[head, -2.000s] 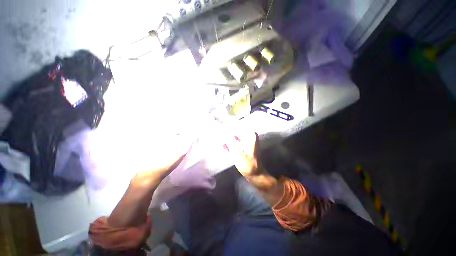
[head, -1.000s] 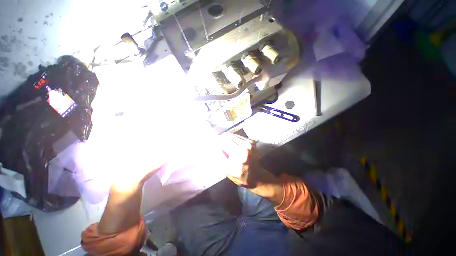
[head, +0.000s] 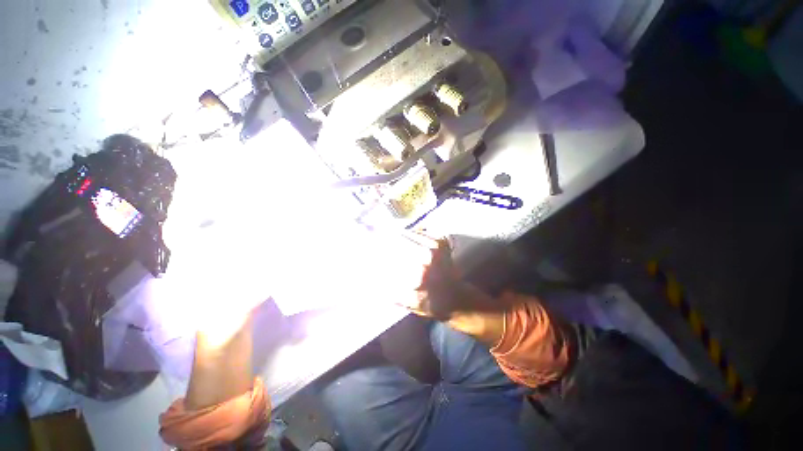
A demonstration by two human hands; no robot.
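My left hand (head: 231, 319) lies on the machine table, its fingers lost in the lamp's glare. My right hand (head: 431, 275) is at the table's front edge, close to the sewing machine (head: 401, 79), its fingertips washed out. A pale fabric piece (head: 295, 298) lies between my hands, mostly white from the glare; its outline and what each hand holds cannot be made out. The machine head has a row of several cream-gold cylinders (head: 421, 117).
A black plastic bag (head: 62, 273) with a lit phone (head: 115, 212) is at left, beside lilac pieces (head: 132, 330). A black slotted lever (head: 486, 197) and a thin dark rod (head: 550, 164) lie right of the machine. A control panel (head: 277, 19) is behind.
The lilac piece hanging over my lap has moved up onto the table. My left hand has moved left, apart from my right. The view has shifted, showing the control panel.
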